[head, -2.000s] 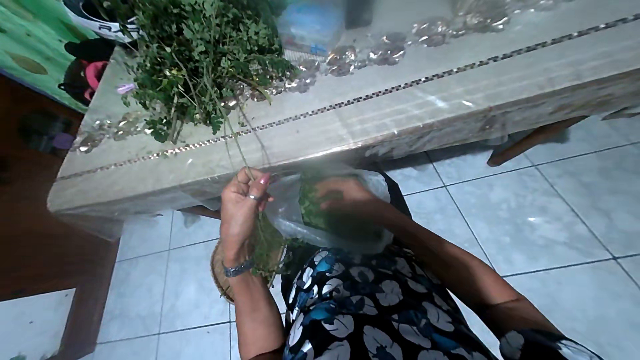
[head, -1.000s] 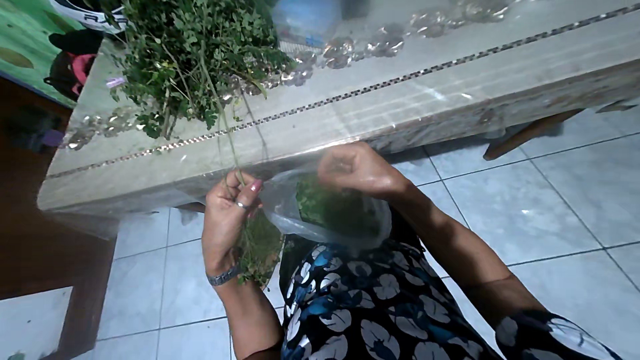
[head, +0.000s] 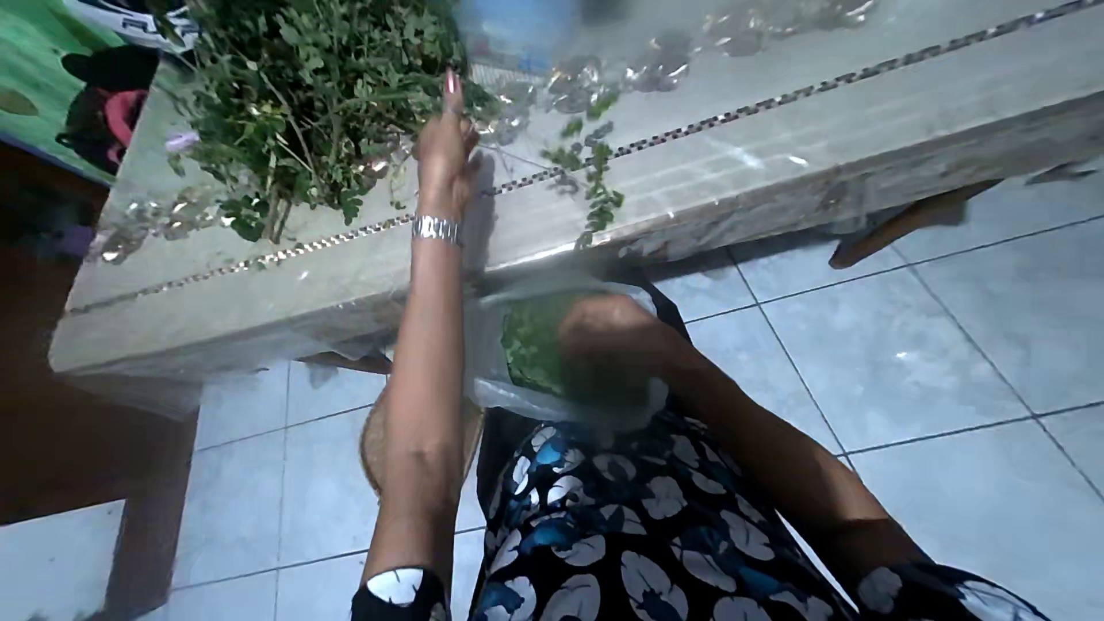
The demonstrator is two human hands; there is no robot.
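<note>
My left hand [head: 446, 155] reaches over the table at the right edge of a heap of leafy green stems [head: 319, 95]; its index finger points out, and whether the other fingers hold a stem cannot be told. A clear plastic bag [head: 517, 401] with picked green leaves [head: 530, 345] inside lies open on my lap. Over the bag's right part is my right hand [head: 608, 328], blurred, with its fingers hidden. A leafy sprig [head: 597, 185] lies on the table near its front edge, right of my left hand.
The table [head: 776, 164] has a clear plastic cover and a decorative chain-like strip. A blue and clear plastic item [head: 517, 34] stands behind the heap. A helmet [head: 147, 26] is at the back left. Below are a round woven item [head: 375, 440] and a wooden leg [head: 906, 224].
My left hand has moved from beside the bag, where it held thin stems, up to the heap. My right hand has lowered to the bag. A sprig now shows on the table.
</note>
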